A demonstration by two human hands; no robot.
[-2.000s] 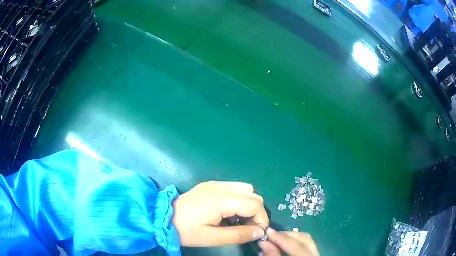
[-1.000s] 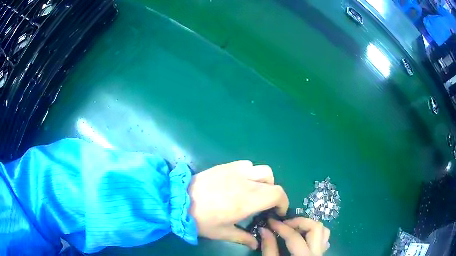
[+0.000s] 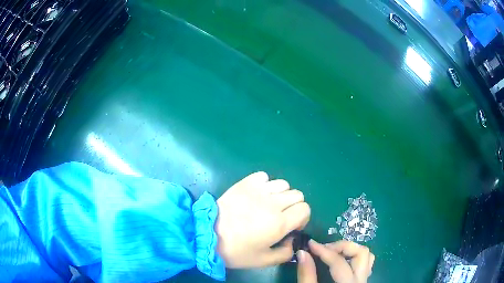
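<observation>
A small dark housing [image 3: 301, 241] is held between both hands at the bottom centre of the head view; its details are hidden by the fingers. My left hand [image 3: 262, 221], in a blue sleeve, grips it from the left with curled fingers. My right hand [image 3: 337, 260], partly cut off by the lower edge, has its thumb and finger on the housing's right side. A loose pile of small silvery square pieces [image 3: 358, 220] lies on the green surface just right of the hands, with a piece or two at its left edge.
Stacked black trays [image 3: 61, 72] stand at the left. Several small units lie spaced along the far right belt, one at the top [image 3: 397, 22]. A clear bag with a white label [image 3: 463, 273] lies lower right beside dark trays. Blue clothing [image 3: 482, 29] shows at the top right.
The hands first shifted right with the view, and the fingertips now press the dark housing closer together. The left hand's fingers have curled more. The far units have shifted slightly.
</observation>
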